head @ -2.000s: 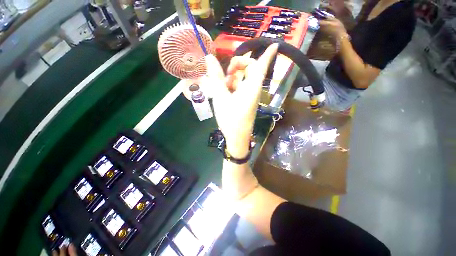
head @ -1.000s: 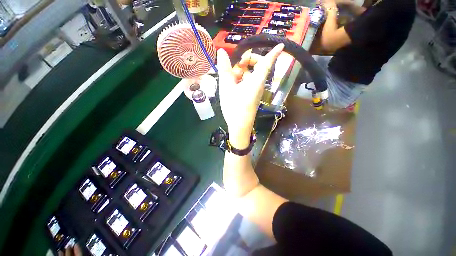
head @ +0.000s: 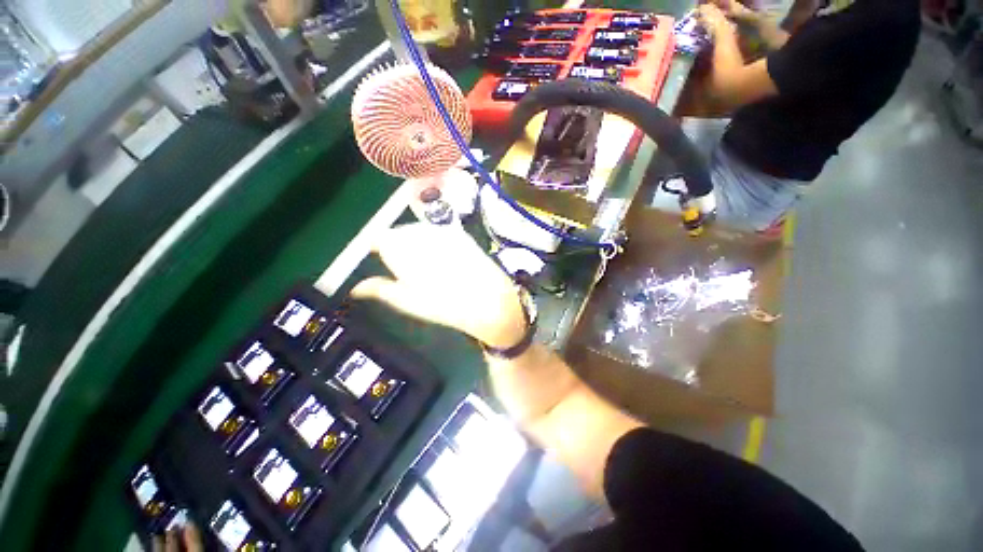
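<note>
A black phone tray [head: 420, 370] lies on the green bench at lower left, holding several closed black phones with white print and a gold dot, such as one flip phone [head: 369, 380]. My right hand [head: 447, 280] is above the bench just beyond the tray, fingers pointing left, overexposed; no object shows in it. My left hand [head: 178, 539] is cut off by the bottom edge, fingertips at the near phone in the tray's left corner; its grip cannot be made out. A pale film sheet [head: 458, 464] with dark-edged rectangles lies at the bench edge.
A pink fan [head: 412, 121], a bottle [head: 435, 205] and a thick black hose [head: 636, 108] stand ahead. A red phone tray [head: 647, 81] holds phones. A brown carton [head: 733, 367] with shiny film scraps [head: 679, 307] is at right. Another person [head: 819, 97] works at upper right.
My right hand has come down and left from in front of the fan and hose towards the black tray. My left hand stays at the near corner. The view has shifted slightly.
</note>
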